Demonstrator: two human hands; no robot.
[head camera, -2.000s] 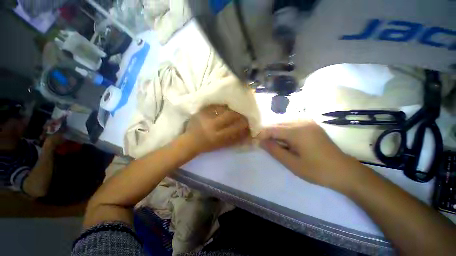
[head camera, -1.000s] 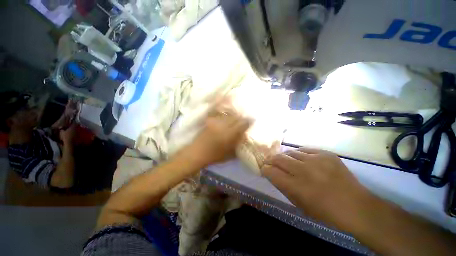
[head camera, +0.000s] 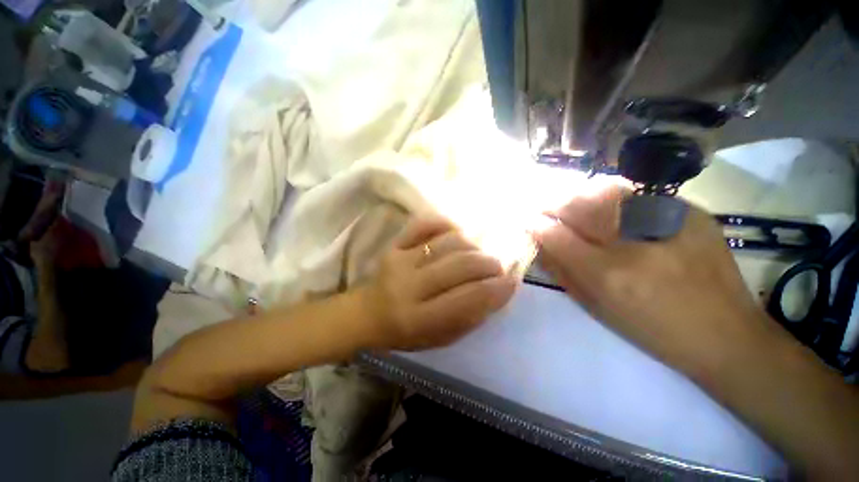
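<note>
The cream garment cloth (head camera: 348, 202) lies heaped on the white table left of the needle, its edge running to the presser foot area (head camera: 565, 160), which is washed out by the lamp. My left hand (head camera: 447, 282) holds the cloth edge just in front of the needle, fingers curled. My right hand (head camera: 650, 259) is close to the needle, its fingertips pinching the cloth edge beside my left fingers. The glare hides the exact grip and any small piece. A round black knob with a spring (head camera: 659, 160) hangs in front of my right hand.
Black thread snips (head camera: 777, 231) and black scissors (head camera: 805, 297) lie at the right, partly behind my right hand and arm. A white roll (head camera: 153, 153) sits on a blue strip at the left. Beige cloth (head camera: 353, 419) hangs below the table edge. Another person's arm (head camera: 45, 301) shows far left.
The view has moved closer to the needle. Both hands came up to the needle from nearer the table edge, and the cloth is now spread under the lamp.
</note>
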